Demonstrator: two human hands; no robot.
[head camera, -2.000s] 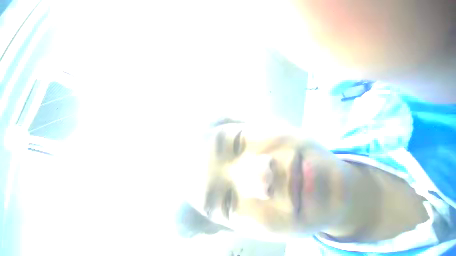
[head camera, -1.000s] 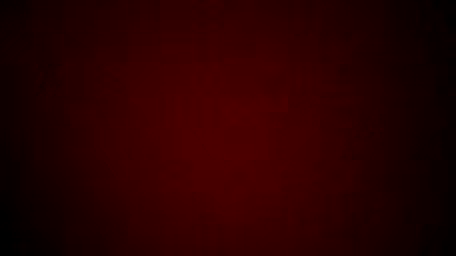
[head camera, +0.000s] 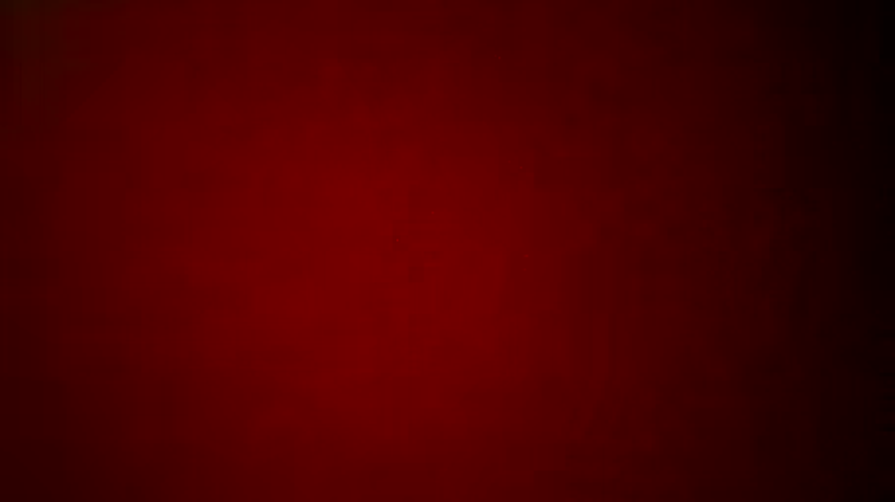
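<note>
The head view is filled with a dark red glow (head camera: 393, 294), brighter around the middle and left and nearly black at the right edge. Something lies right over the lens and lets a little red light through. It may be skin, but no finger or outline shows, and I cannot tell whose it is. My left hand and my right hand cannot be made out. No box or other work object shows.
Two seconds ago a person's face, a blue smock and a blurred skin-toned shape showed in overexposed light. One second ago the lens was covered in darker red. Now the red is somewhat brighter.
</note>
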